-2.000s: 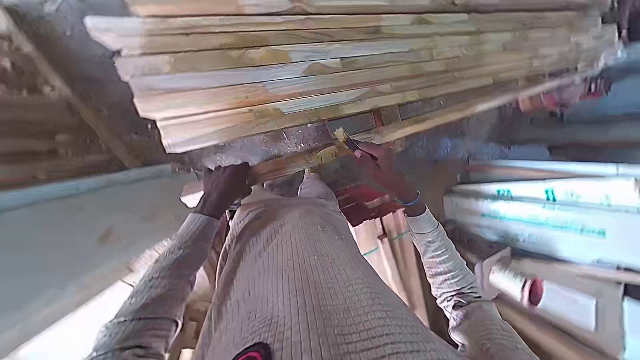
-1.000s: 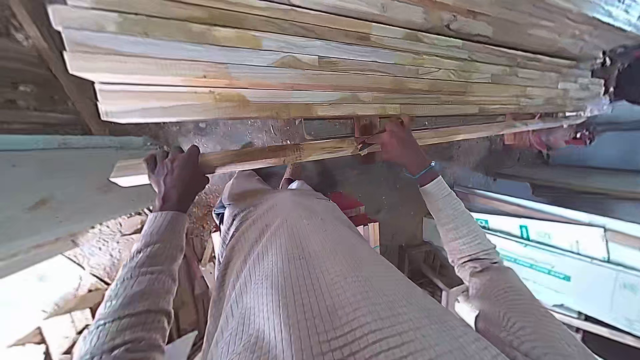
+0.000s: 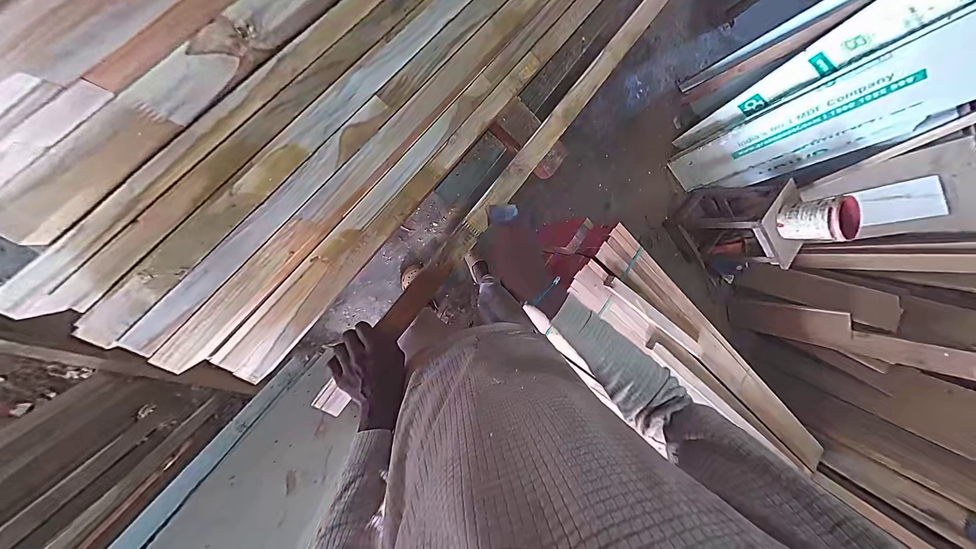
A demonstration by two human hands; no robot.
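Observation:
A long, narrow wooden strip [image 3: 576, 103] runs diagonally from beside my body towards the top of the view. My left hand [image 3: 367, 374] grips its near end, with the fingers wrapped over the edge. My right hand [image 3: 522, 255] is a dark blur beside the strip's middle, near a rough, yellowish joint [image 3: 476, 219]. A small blue-grey patch shows at its fingertips; what it is, and whether the fingers are closed, cannot be made out. To the left of the strip lie several jointed wooden boards [image 3: 305, 229], side by side.
Bundled wood strips [image 3: 686, 328] lie right of my body, by a red object [image 3: 572, 248]. Farther right are a small stand [image 3: 743, 221], a cylindrical container [image 3: 820, 219], printed white panels [image 3: 823, 114] and loose planks [image 3: 877, 335]. A pale, blue-edged surface [image 3: 259, 465] is lower left. My feet are below the strip.
The view has rotated strongly, so the boards now run diagonally. My right hand, seen on the strip a second ago, is now blurred beside it. My left hand stays on the near end.

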